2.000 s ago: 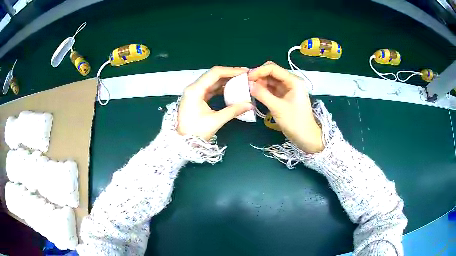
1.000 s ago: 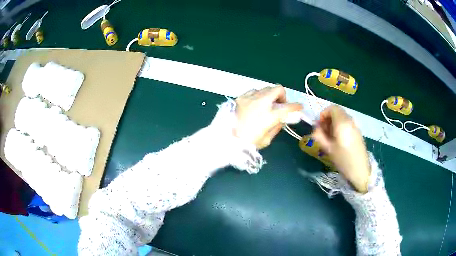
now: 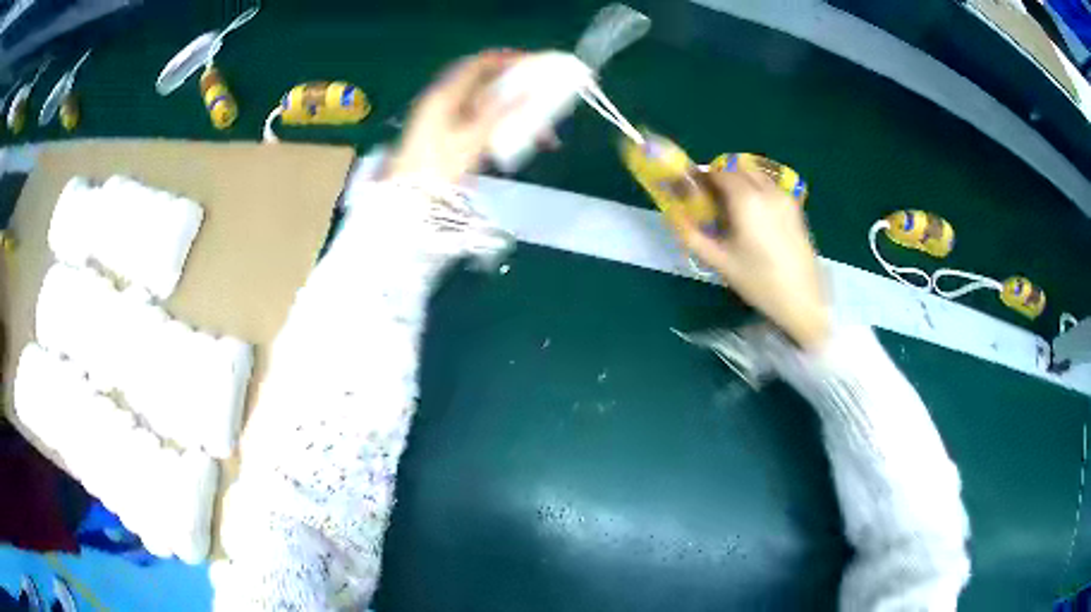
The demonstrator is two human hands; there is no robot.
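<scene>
My left hand [image 3: 449, 126] is blurred and holds a white oval tag [image 3: 536, 105] beyond the white belt strip. My right hand [image 3: 760, 245] holds a yellow striped piece [image 3: 672, 182] by its near end, tilted over the strip. A white cord loop [image 3: 610, 108] runs from the piece's far end to the tag. A translucent blurred shape [image 3: 613, 34] shows just past the tag; I cannot tell what it is. Another yellow striped piece [image 3: 766, 170] lies partly hidden behind my right hand.
White stacks of ovals [image 3: 132, 353] lie on a cardboard sheet [image 3: 269, 197] at left. Yellow pieces lie along the far side, one [image 3: 325, 104] at left and two [image 3: 919, 232] at right. Several with ovals [image 3: 218, 98] lie farther left. A grey post [image 3: 1073, 347] stands at right.
My left hand has moved left and away from me with the tag. My right hand has moved up and left, lifting the yellow piece. The cord between them now shows stretched out.
</scene>
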